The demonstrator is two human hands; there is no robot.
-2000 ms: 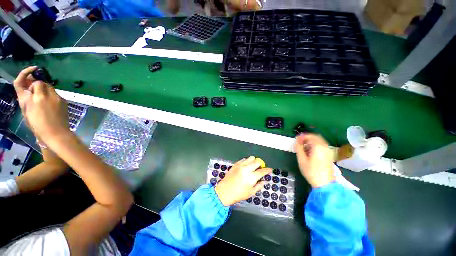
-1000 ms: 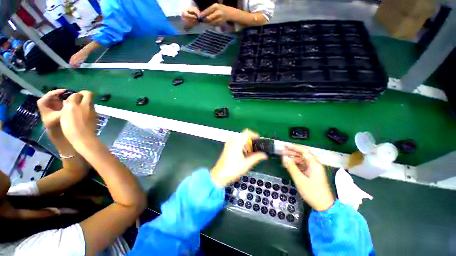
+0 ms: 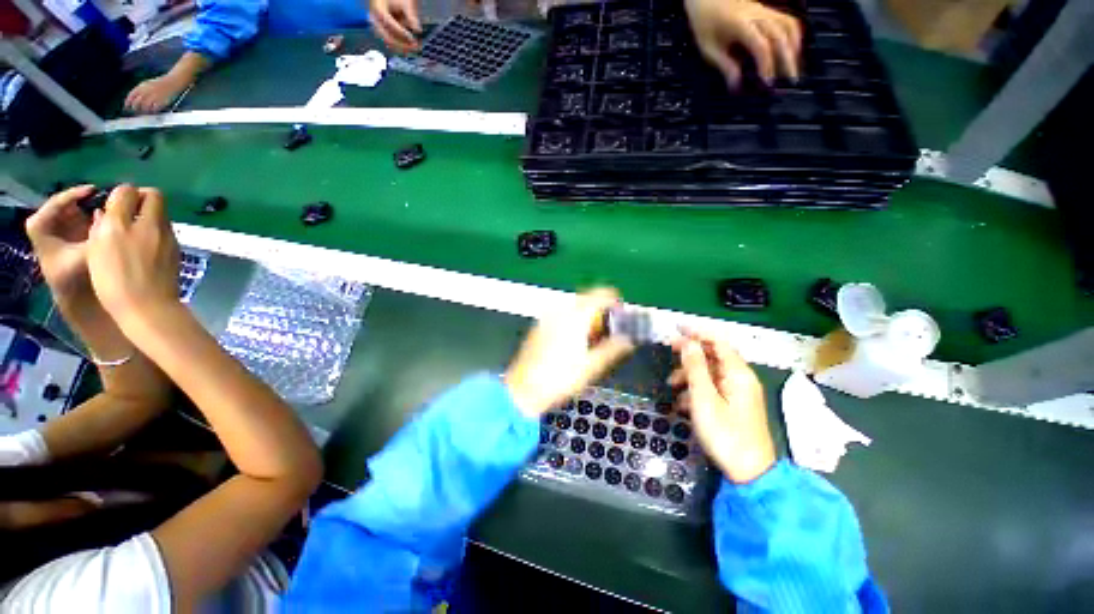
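Observation:
My left hand (image 3: 570,348) holds a device housing (image 3: 629,324) in its fingertips above the bench, near the white rail. The housing's face looks shiny and is blurred. My right hand (image 3: 722,402) is just right of the housing, fingertips together; whether it holds a small part cannot be told. The clear blister tray (image 3: 618,449) with rows of black round parts lies below both hands, its upper right partly behind the right hand. Some places look clear.
Housings (image 3: 536,244) lie along the green belt (image 3: 456,216). Stacked black trays (image 3: 720,108) stand across it, a person's hand over them. A white bottle (image 3: 882,348) is at the right rail, a white wipe (image 3: 821,422) below it. A neighbour's arms (image 3: 192,348) work at left beside bubble-textured packaging (image 3: 296,330).
My hands first worked apart, then came together at the housing, which stays in my left fingers. Belt housings have shifted rightward. Another person's hand has appeared over the stacked trays.

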